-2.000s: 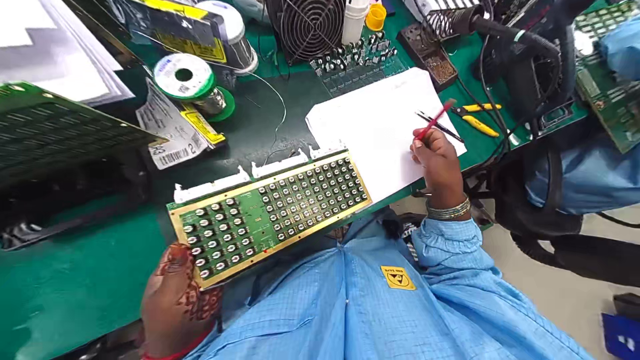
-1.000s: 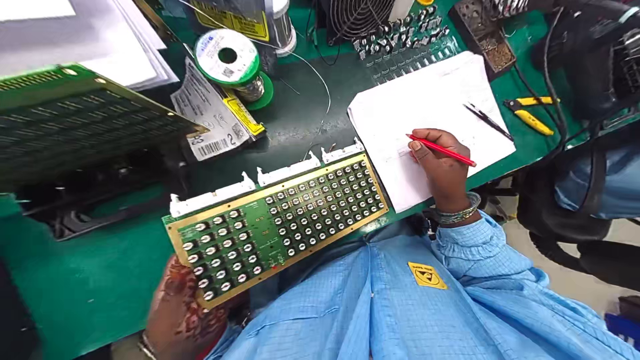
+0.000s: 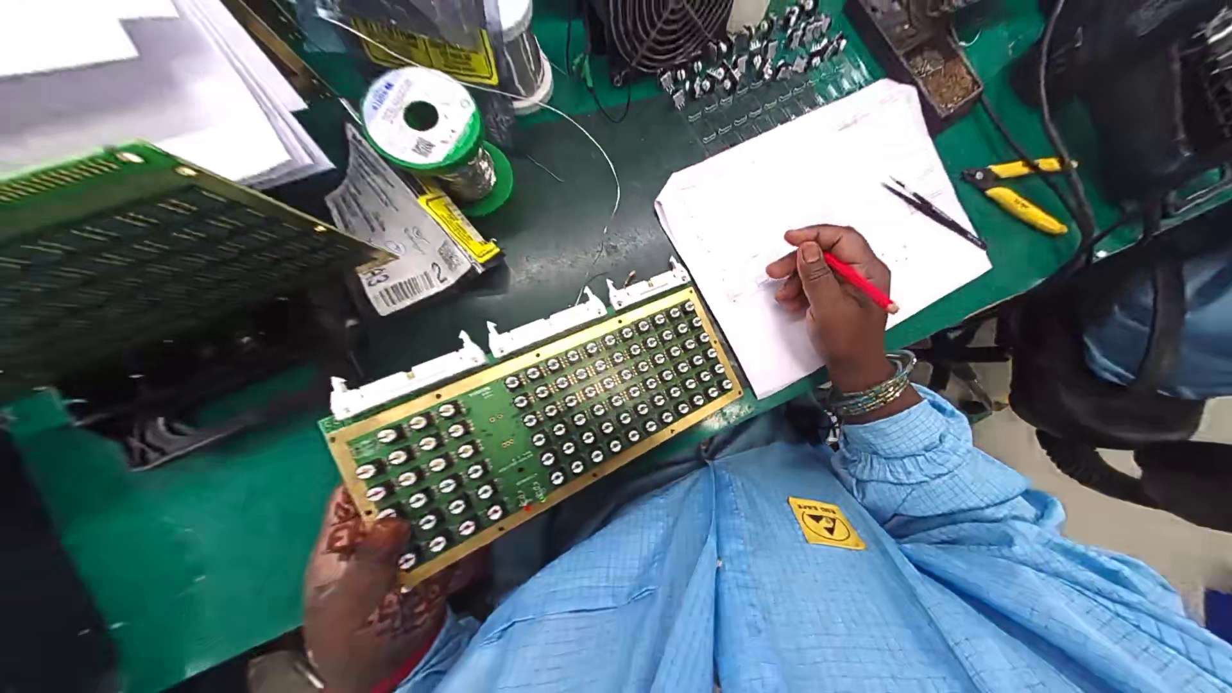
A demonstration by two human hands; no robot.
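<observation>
My left hand [image 3: 371,587] grips the lower left corner of a green circuit board [image 3: 500,438], its thumb on the gold-coloured edge. Rows of round black-and-white components cover the board, and white box connectors [image 3: 549,324] line its far edge. My right hand [image 3: 837,303] holds a red pencil or pen [image 3: 859,282] over a stack of white paper [image 3: 760,221], just right of the board. Dark tweezers [image 3: 934,214] lie on the paper's right part. Whether the red tool's tip touches the paper cannot be told.
A green-rimmed solder wire spool [image 3: 433,130] stands beyond the board, near a labelled packet [image 3: 395,241]. Another large circuit board [image 3: 183,250] stands at the left. Yellow-handled cutters [image 3: 1025,197] lie at the right, below a metal tray [image 3: 934,72]. A fan [image 3: 669,34] and small components [image 3: 756,58] are at the back.
The red tool in my right hand, upright beside the tweezers two seconds ago, now lies lower and slanted over the paper's left part. My left hand has kept its hold on the board.
</observation>
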